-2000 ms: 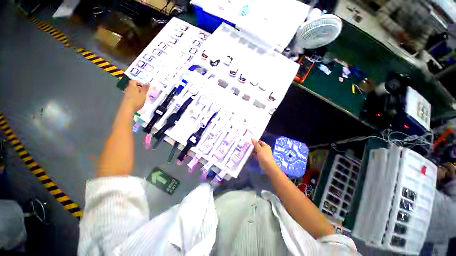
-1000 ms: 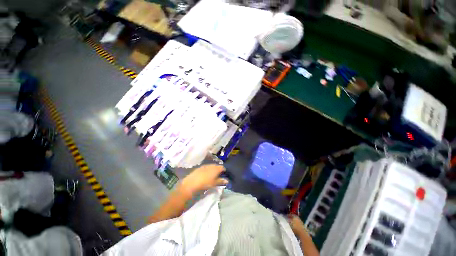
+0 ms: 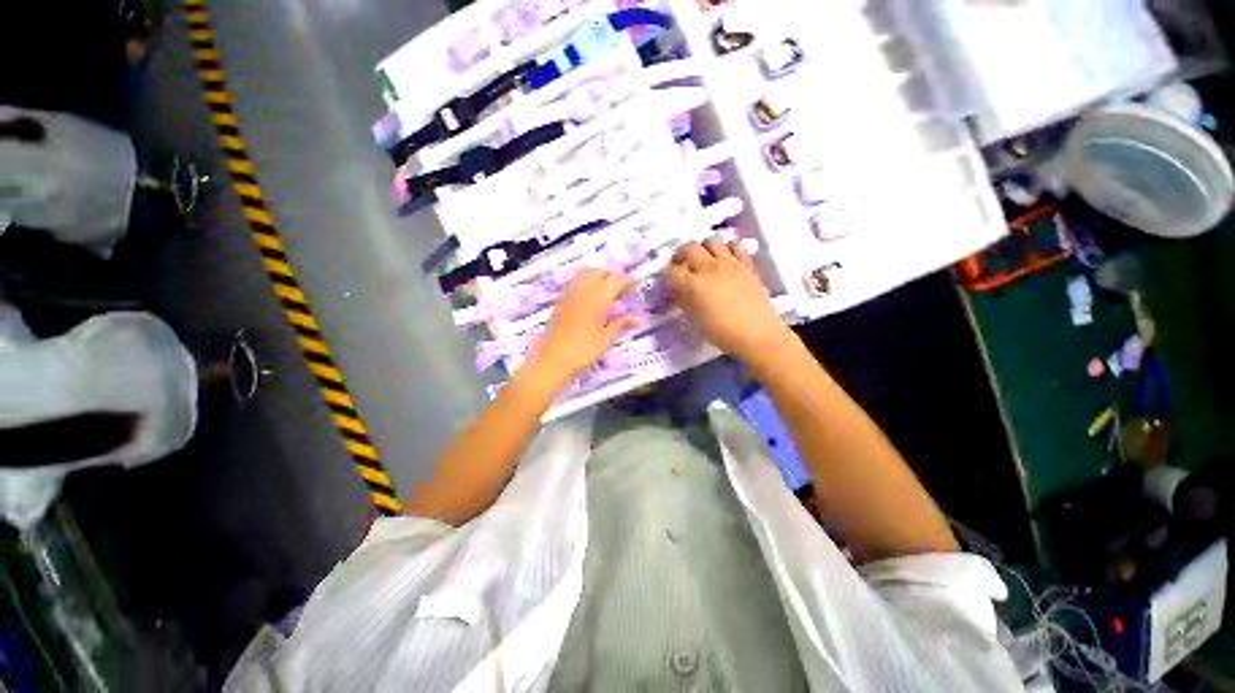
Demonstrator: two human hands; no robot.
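Observation:
The white strap tray (image 3: 637,386) lies in front of me with several lilac watches and straps in rows. My left hand (image 3: 589,322) and my right hand (image 3: 714,287) are close together over its near rows, fingertips down on a lilac watch (image 3: 647,301). Whether the fingers grip it cannot be told. A black watch (image 3: 508,255) lies in a row just beyond, and two more black watches (image 3: 474,165) lie farther up. A dark-blue strap (image 3: 637,20) shows at the top. The white watch-head tray (image 3: 880,230) adjoins on the right, with watch heads (image 3: 779,149) in a column.
A white fan (image 3: 1151,165), an orange-framed item (image 3: 1009,255) and small tools are on the green-matted bench (image 3: 1056,393) at the right. A blue stool (image 3: 775,440) is partly hidden below the tray. Seated people in pale clothing (image 3: 102,386) are at the left, past yellow-black floor tape (image 3: 278,264).
The view has turned and moved closer to the trays. My left hand has moved up onto the strap rows, and my right hand, mostly out of view before, now rests beside it.

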